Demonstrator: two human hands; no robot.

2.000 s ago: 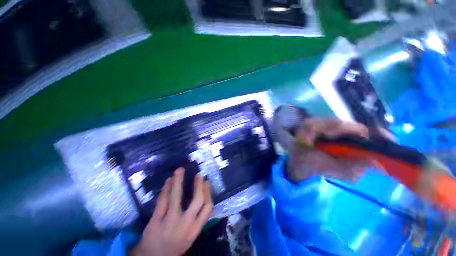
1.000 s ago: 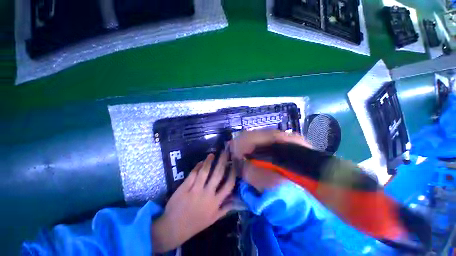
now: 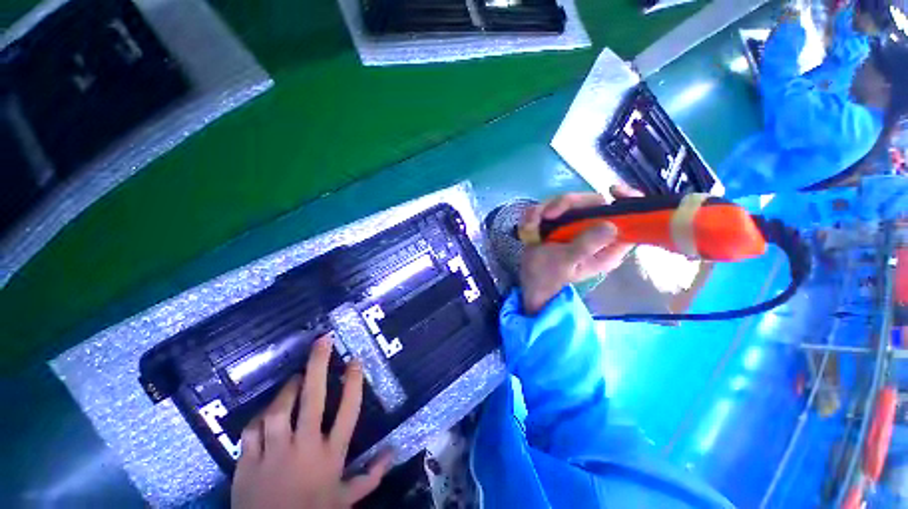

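Note:
A black plastic housing [image 3: 289, 288] lies on a silvery bubble-wrap sheet [image 3: 114, 408], with white metal brackets [image 3: 380, 332] and a silvery-grey center strip [image 3: 366, 358] on it. My left hand [image 3: 304, 437] rests on the housing's near edge, fingers spread, fingertips by the center strip. My right hand [image 3: 567, 249] grips the orange-red and black electric screwdriver [image 3: 647, 227] beyond the housing's right end. Its tip is at the round dark screw dish [image 3: 506, 231]; exact contact is hidden by the hand. The black power cord [image 3: 697, 316] loops from its rear end.
More housings on sheets lie on the green belt at top left [image 3: 75, 89] and top centre [image 3: 463, 15]. Another housing [image 3: 652, 149] on a white sheet is beyond the dish, with brown cardboard [image 3: 632, 288] below it. A person in a blue smock [image 3: 811, 119] is at top right.
My right hand and the screwdriver have moved off the housing, right to the screw dish. My left hand stays on the housing. The camera view has turned.

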